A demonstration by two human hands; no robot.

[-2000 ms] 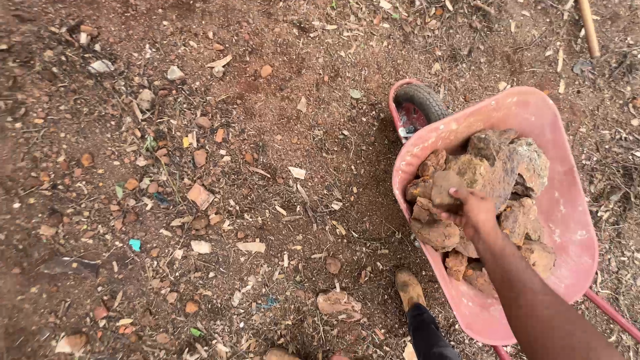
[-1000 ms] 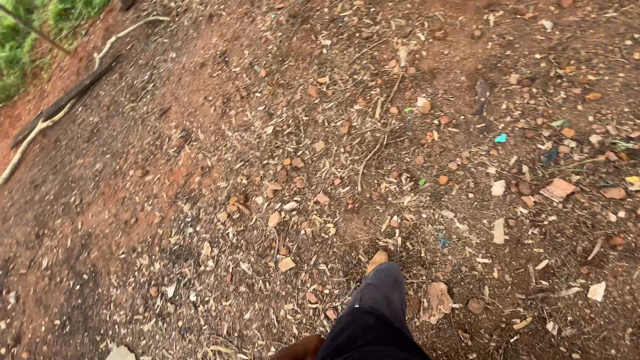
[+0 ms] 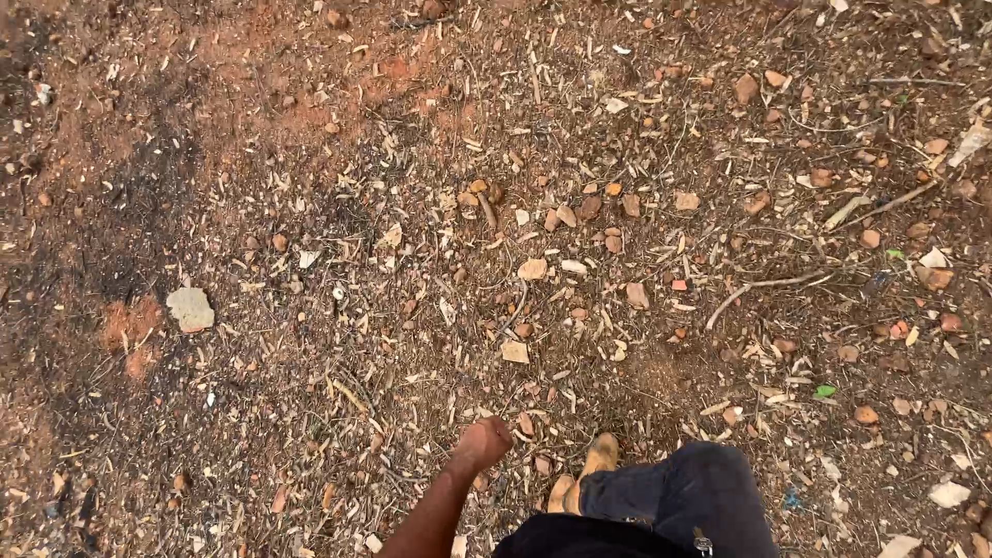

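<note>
My left hand (image 3: 484,443) hangs at the lower middle of the head view, above the littered soil, to the left of my tan boots (image 3: 601,457). Its fingers look curled, and nothing shows in it, though its palm side is hidden. My right hand is out of view. Small brown stones and a flat tan stone piece (image 3: 514,351) lie on the ground beyond the left hand.
A larger flat grey stone (image 3: 191,309) lies at the left on dark soil. Wood chips, pebbles and a forked twig (image 3: 763,287) are scattered over the reddish ground. A green leaf (image 3: 824,391) lies at the right.
The view has swung far to the left, away from the pink wheelbarrow of rocks. A hand was on a rock in it two seconds ago; both tray and rocks are now out of view.
</note>
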